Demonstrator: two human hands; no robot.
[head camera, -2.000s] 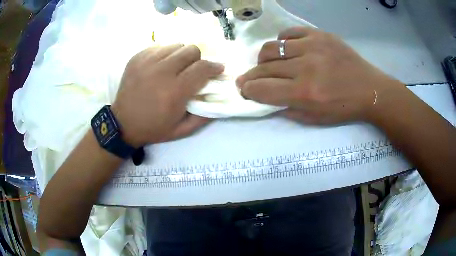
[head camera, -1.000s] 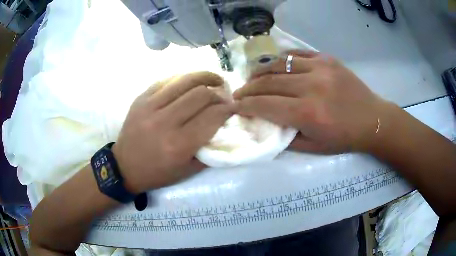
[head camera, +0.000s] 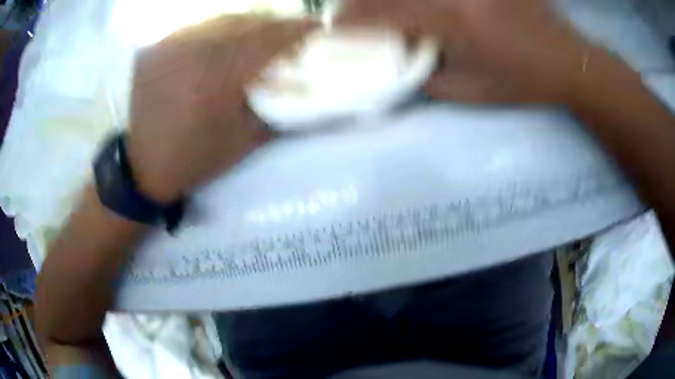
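The cream fabric piece (head camera: 333, 74) lies at the top middle, its rounded edge curving toward me between my hands. My left hand (head camera: 215, 89) holds its left side, palm down, with a dark watch on the wrist. My right hand (head camera: 488, 52) holds its right side and is partly cut off by the top edge. Both hands are blurred. A small bit of metal, perhaps the presser foot (head camera: 328, 15), shows at the top edge between the hands. The rest of the machine head is out of view.
A large cream fabric heap (head camera: 66, 111) lies on the left of the table. A printed ruler (head camera: 370, 235) runs along the table's curved front edge. Cream pieces lie below the table at left (head camera: 159, 344) and right (head camera: 625, 281). The wearer's dark-clothed lap is below.
The view has tilted down, so the machine head has left the picture and the hands sit higher in it. Both hands still hold the fabric, whose rounded edge stays between them.
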